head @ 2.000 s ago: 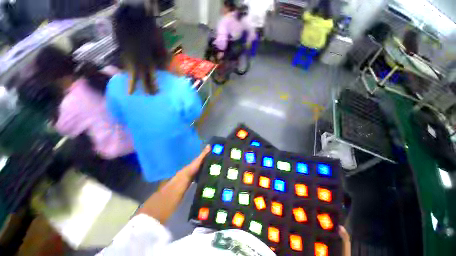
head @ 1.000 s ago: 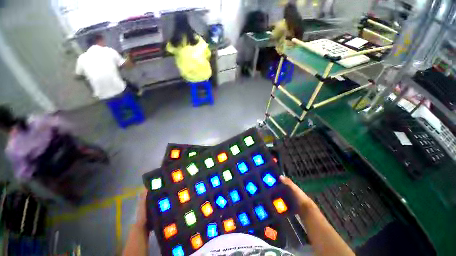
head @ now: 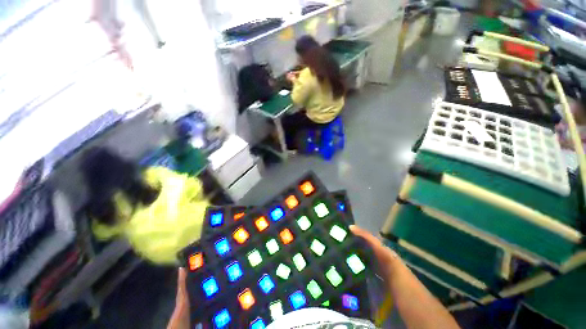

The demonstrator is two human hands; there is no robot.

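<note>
A black component tray (head: 290,220) with rows of small square units glowing orange, blue, green and white is held low in front of me. A second black tray (head: 225,209) shows beneath it, turned at a different angle. My left hand (head: 179,305) grips the tray's left side, partly cut off by the lower edge. My right hand (head: 380,260) grips its right side, fingers partly hidden. A white rounded shape covers the tray's near edge.
A green-topped stand (head: 488,176) on the right holds a white pocketed tray (head: 432,136) and a dark tray (head: 523,96). A person in yellow (head: 168,212) is close on the left. Another sits on a blue stool (head: 325,139) ahead, by a bench.
My view has swung right. The held trays stay in both hands, and their lit colours have changed. The green-topped stand is nearer, and the yellow-clad person is now close on the left.
</note>
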